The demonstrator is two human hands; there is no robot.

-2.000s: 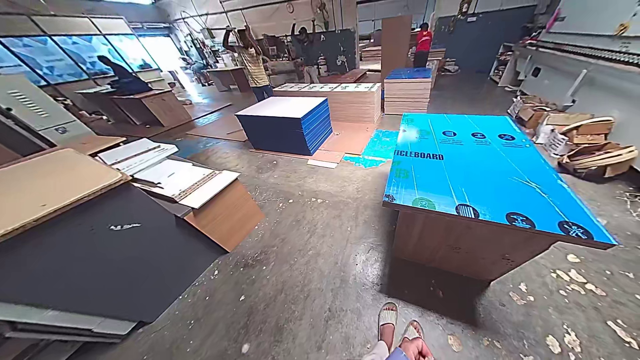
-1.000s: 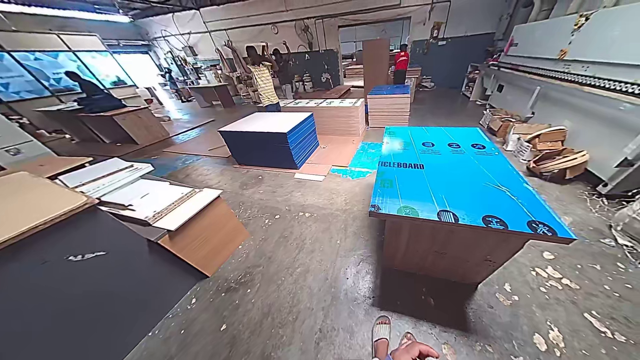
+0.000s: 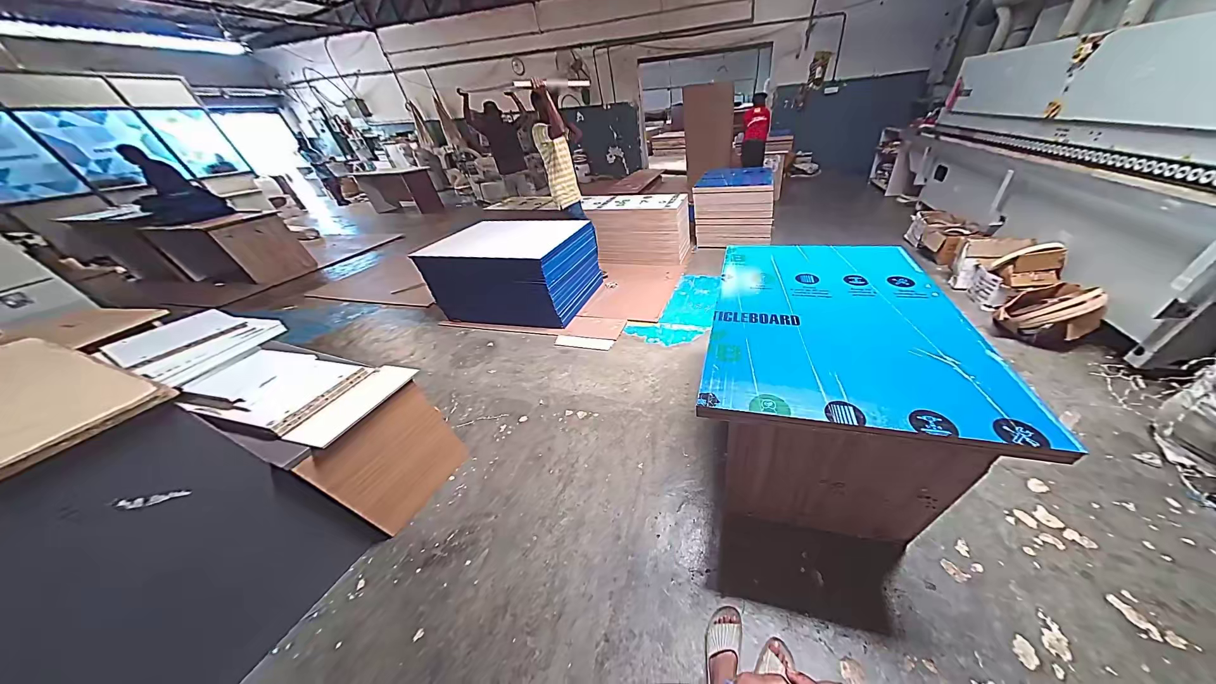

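Note:
Part of a bare hand [image 3: 765, 677] shows at the bottom edge, just below my sandalled feet [image 3: 724, 635]. The frame cuts it off, so I cannot tell whether it is my left or right hand, whether both are there, or what they hold. The nearest furniture is a brown wood-grain table [image 3: 836, 484], topped by a board in blue printed film [image 3: 855, 332]. Beyond its left side stands a stack of blue-edged panels with a white top [image 3: 508, 256].
Dark panels [image 3: 171, 532] and white boards [image 3: 275, 385] fill the left. A long machine [image 3: 1092, 190] and cardboard boxes [image 3: 1021, 261] line the right. Further back, a person in a yellow striped top [image 3: 556, 157] and another in dark clothes [image 3: 499, 142] have raised arms; one in red [image 3: 756, 123] stands near the doorway.
The visible hand has dropped lower, leaving only a sliver at the bottom edge. Far off, the person in yellow and the one in dark clothes now appear closer together.

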